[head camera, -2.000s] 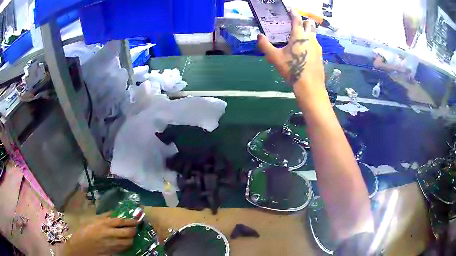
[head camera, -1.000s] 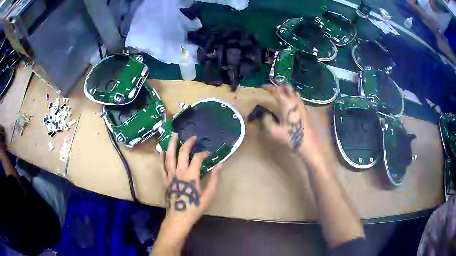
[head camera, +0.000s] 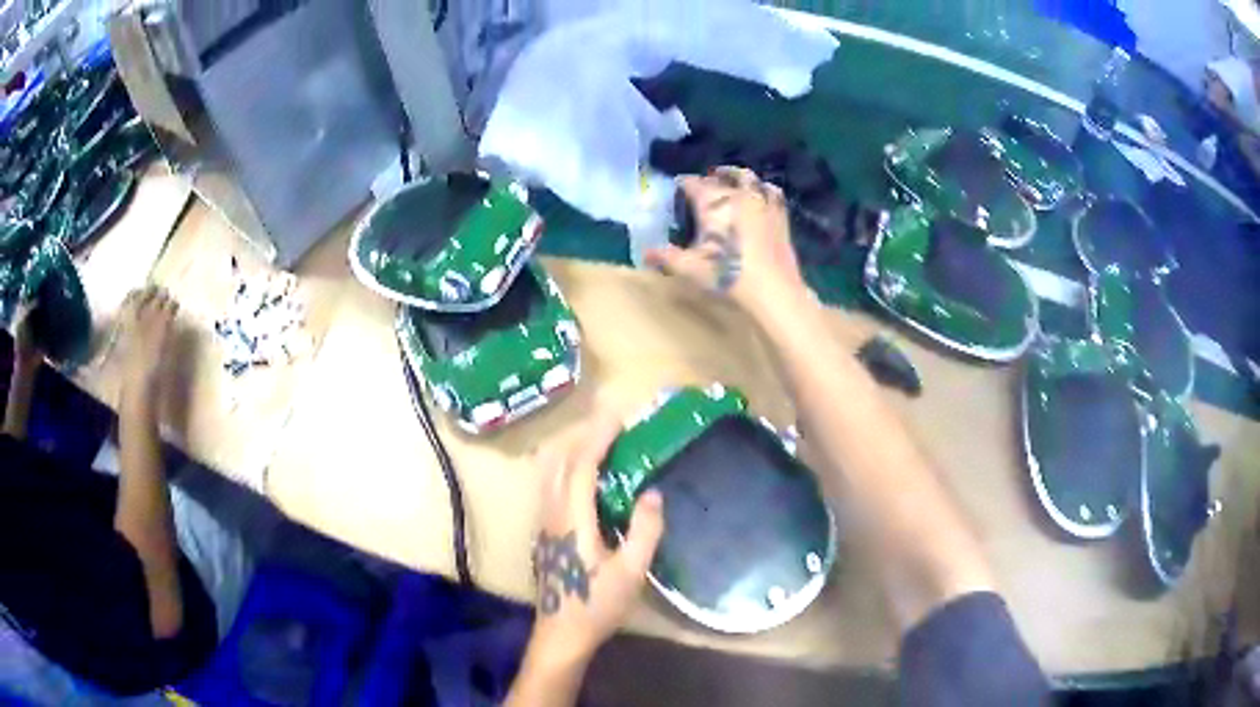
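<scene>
A green housing (head camera: 739, 518) lies on the tan board near the front edge, its car-like end to the upper left and its dark inset facing up. My left hand (head camera: 587, 546) grips its left side, thumb over the rim. My right hand (head camera: 732, 235) is stretched out over the near side of the black parts pile (head camera: 788, 173), beside the white glue bottle (head camera: 648, 221). Its fingers are curled and blurred, and I cannot tell whether they hold anything. One loose black part (head camera: 889, 365) lies on the board to the right.
Two green housings (head camera: 491, 352) are stacked at left beside a black cable (head camera: 445, 477). Several more housings (head camera: 1085, 435) lie at right. White sheeting (head camera: 560, 124) and a grey metal box (head camera: 297, 124) are behind. A neighbouring person's arm (head camera: 145, 456) is near small white-and-dark pieces (head camera: 263, 325).
The view has swung left. The housing at my left hand has turned, its rounded plain end now towards the board's front edge. My right hand has moved from beside the loose black part to the pile.
</scene>
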